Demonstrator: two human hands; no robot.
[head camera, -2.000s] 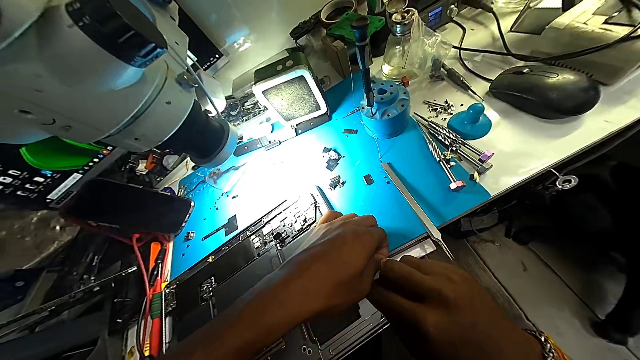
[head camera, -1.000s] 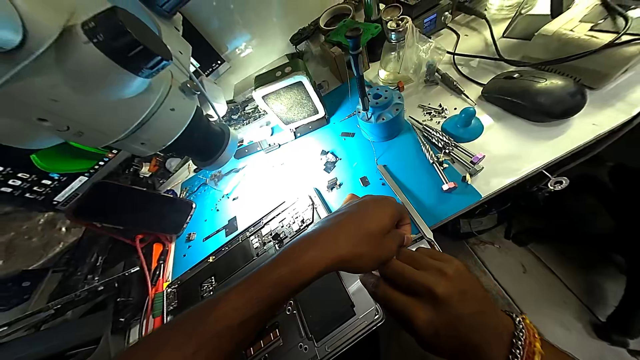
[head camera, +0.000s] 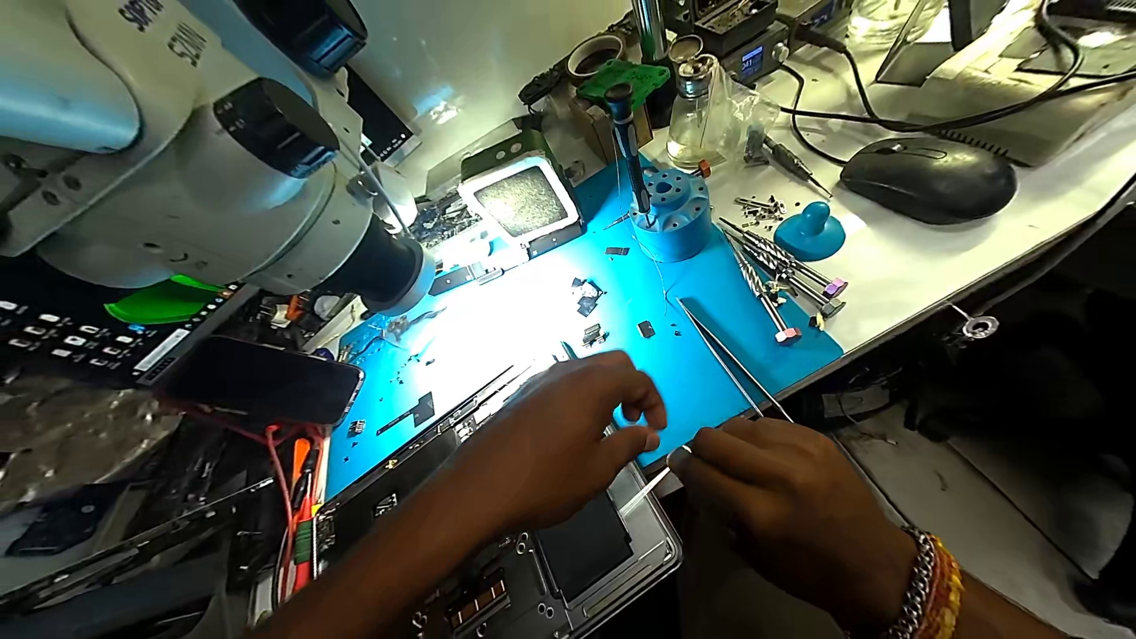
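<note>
My left hand (head camera: 590, 426) is over the near right part of an opened laptop chassis (head camera: 661, 524), its thumb and fingers apart with nothing visible between them. To the right, past the chassis edge, my right hand (head camera: 772, 497) is closed on a thin white stick (head camera: 648, 490) that slants down toward the chassis. A pair of metal tweezers (head camera: 723, 359) lies on the blue mat (head camera: 657, 390) just beyond my right hand. The laptop's circuit board is partly hidden under my left hand and forearm.
A microscope (head camera: 284, 204) overhangs the left side. Beyond the mat's middle stand a lit lamp (head camera: 519, 202) and a blue screwdriver holder (head camera: 672, 217). Screwdrivers (head camera: 781, 266) and a black mouse (head camera: 927, 180) lie right; a phone (head camera: 257, 380) lies left.
My left hand has come away from my right hand and its fingers have parted. The white stick now shows at my right hand's fingertips.
</note>
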